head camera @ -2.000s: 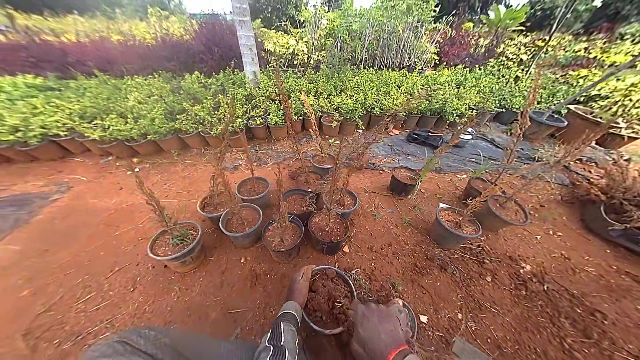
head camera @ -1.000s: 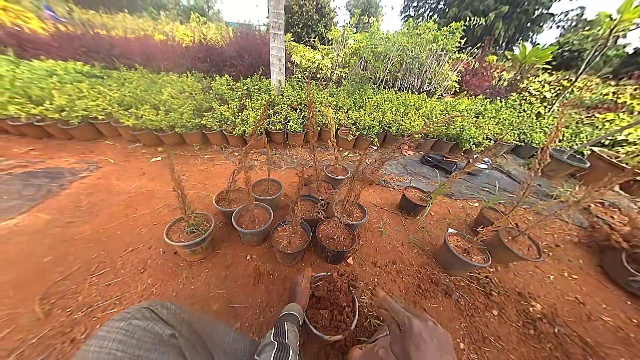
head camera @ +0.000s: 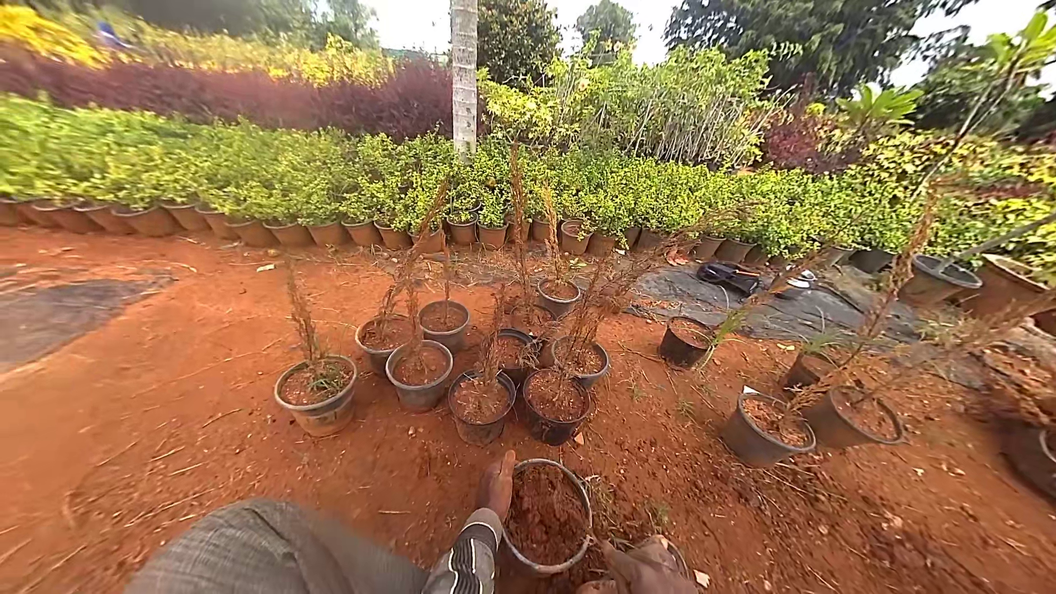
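A round plastic plant pot (head camera: pixel 587 516) filled with reddish-brown soil (head camera: pixel 544 516) stands on the ground at the bottom centre. My left hand (head camera: pixel 497 487) lies flat along the pot's left wall, its fingers pointing away from me. At the pot's lower right is my right hand (head camera: pixel 643 569), close to the rim and partly cut off by the frame edge. Part of another round rim shows behind my right hand. Whether that hand holds anything cannot be seen.
Several pots with dry brown plants stand just ahead, among them a grey pot (head camera: pixel 318 412) and a black pot (head camera: pixel 557 425). More stand at the right, including a tilted grey pot (head camera: pixel 763 450). Beyond are black ground sheeting (head camera: pixel 693 289), a pale trunk (head camera: pixel 464 82) and rows of potted green shrubs (head camera: pixel 330 173).
My right hand, raised beside the pot with fingers extended a second ago, is now lower, near the pot's lower right. My left hand stays at the pot's left side.
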